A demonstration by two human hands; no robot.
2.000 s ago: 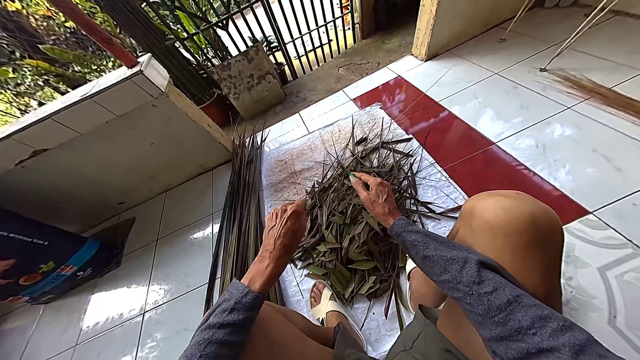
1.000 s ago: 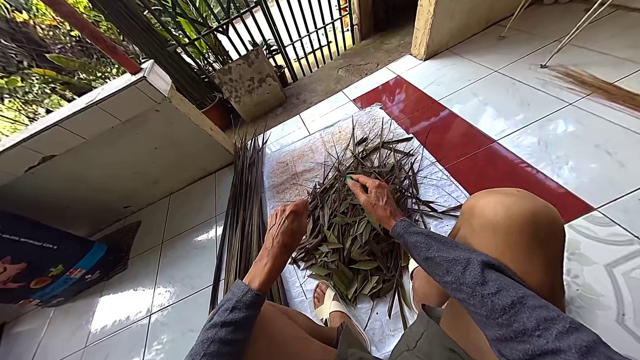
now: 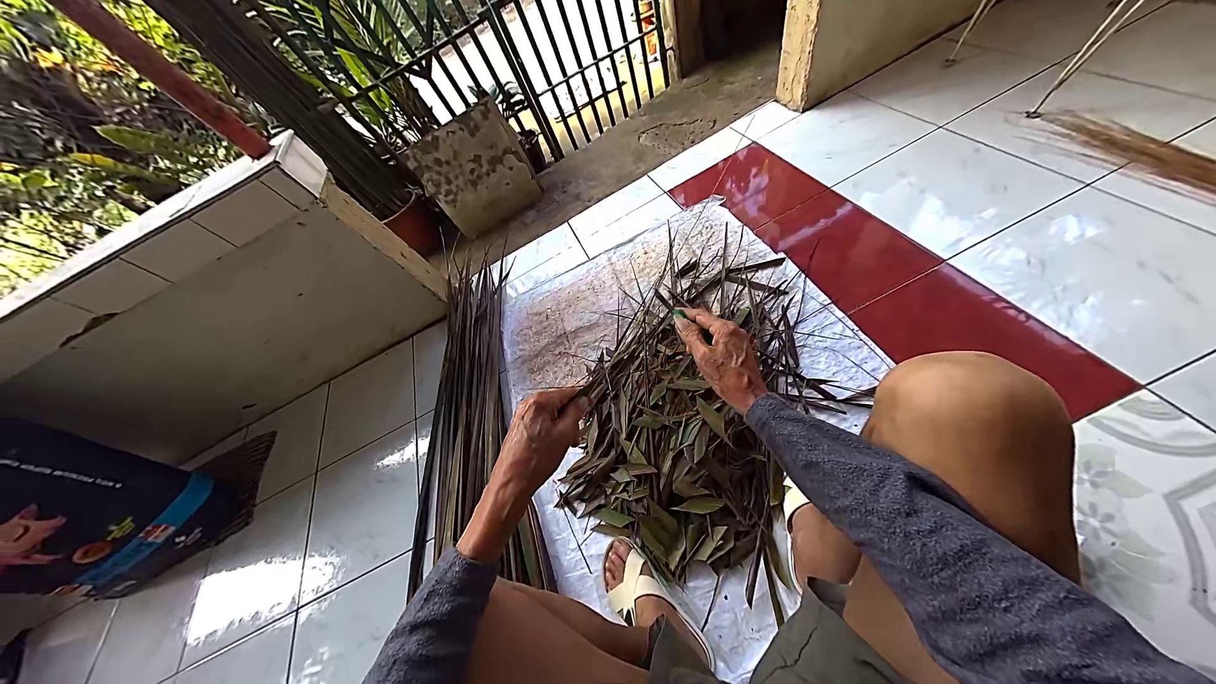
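Note:
Over a heap of cut palm leaf pieces (image 3: pixel 698 475), my left hand (image 3: pixel 543 432) is closed on a thin dark palm leaf strip. My right hand (image 3: pixel 724 359) holds a small tool with a green handle (image 3: pixel 682 315) just above the heap; its blade cannot be made out clearly. The heap lies on a white plastic sack (image 3: pixel 589 275) spread on the floor. A bundle of long dark palm leaf strips (image 3: pixel 465 408) lies along the left edge of the sack.
A dark printed bag (image 3: pixel 85 513) stands at the left near a low wall (image 3: pixel 285 304). A metal gate (image 3: pixel 560 76), a concrete block (image 3: pixel 475 171) and a plant pot (image 3: pixel 415 223) are ahead. Bristles of a broom (image 3: pixel 1140 147) lie at the upper right. My sandaled feet flank the heap.

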